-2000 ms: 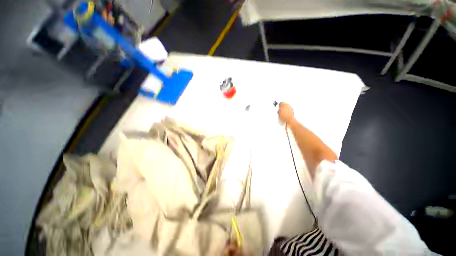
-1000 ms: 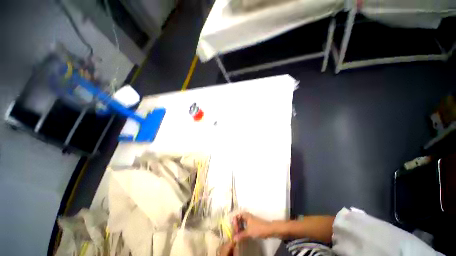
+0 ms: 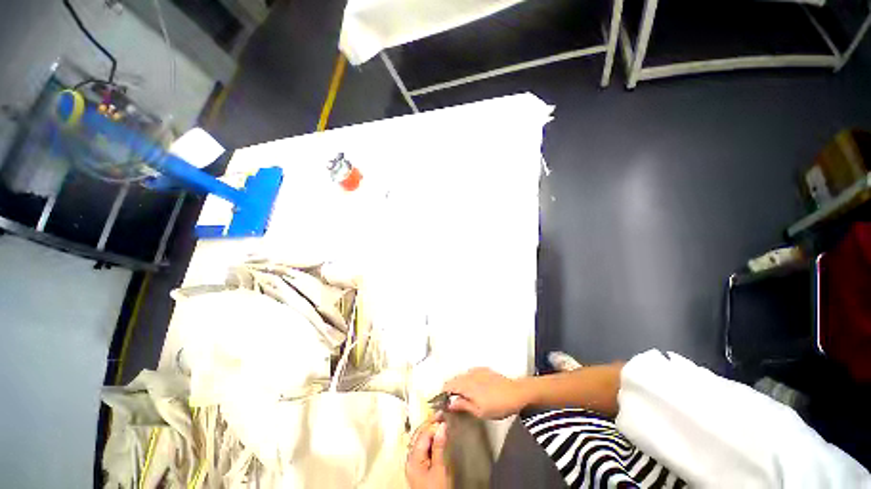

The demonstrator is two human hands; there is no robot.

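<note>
My right hand [image 3: 489, 393] is at the lower centre, fingers closed around a small dark tool [image 3: 441, 401] whose tip shows at the fingertips. My left hand [image 3: 427, 460] is just below, cut off by the bottom edge, gripping the dark grey-brown lining [image 3: 468, 447] of a bag. The tool's tip is close to the cloth; whether they touch is unclear. Beige bag panels [image 3: 339, 435] lie left of my hands, with narrow beige and yellow-edged strips [image 3: 358, 334] above them.
Beige bags [image 3: 143, 425] heap at the lower left of the white table [image 3: 458, 201]. A blue stand [image 3: 256, 202] and a red-based pot [image 3: 350, 179] stand toward its far side. A chair [image 3: 775, 310] and shelf with a box [image 3: 840, 172] are at right.
My right hand came from the far right of the table, where it held a small dark corded tool, back beside my left hand. The dark lining now shows between the hands. The view has shifted.
</note>
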